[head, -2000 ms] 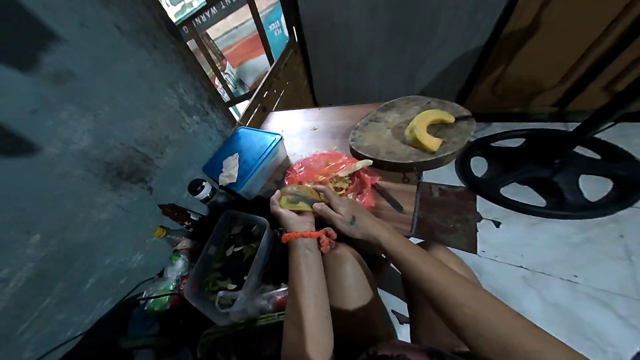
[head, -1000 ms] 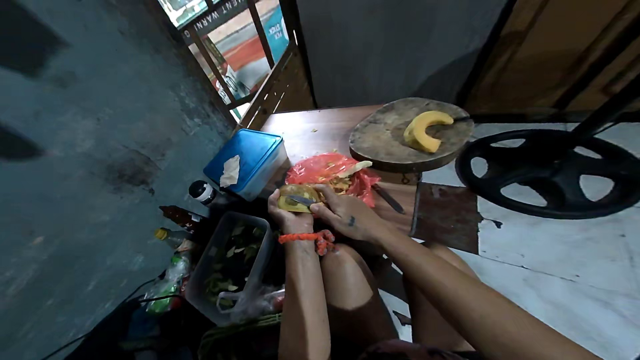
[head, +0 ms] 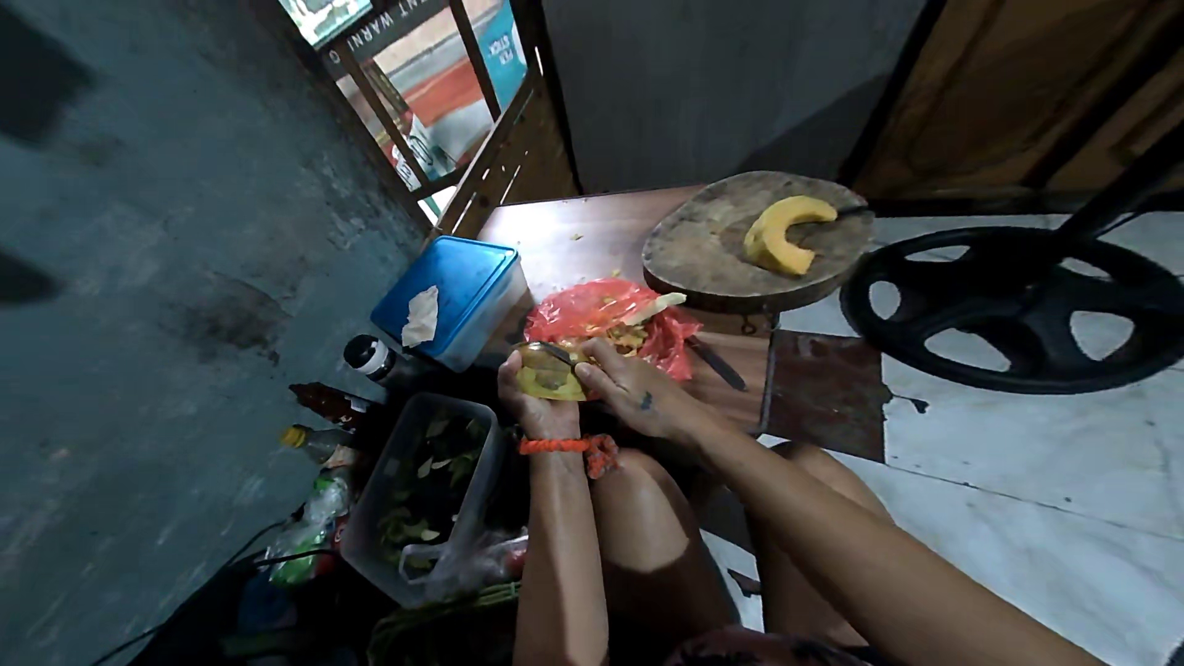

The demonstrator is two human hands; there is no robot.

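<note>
My left hand (head: 538, 407), with an orange scrunchie at the wrist, is closed around a yellow piece of fruit or vegetable (head: 552, 377). A small tool with a dark blade or bowl (head: 558, 353), perhaps a spoon or peeler, lies against the top of the piece; my right hand (head: 631, 384) grips its near end. Just beyond both hands, a red plastic bag (head: 592, 310) is spread out with yellowish scraps and a pale strip on it. A dark knife (head: 717, 363) rests on the table to the right of the bag.
A round wooden chopping board (head: 703, 240) holds a curved yellow pumpkin-like slice (head: 777, 236). At left stand a blue-lidded box (head: 458, 287), several bottles and a plastic tub (head: 495, 444) with leaves inside. A black wheel-shaped base (head: 1017, 296) is at right, over white floor tiles.
The yellow piece has tilted in my left hand, and the tool in my right hand has shifted along its upper side. The things on the table have not moved.
</note>
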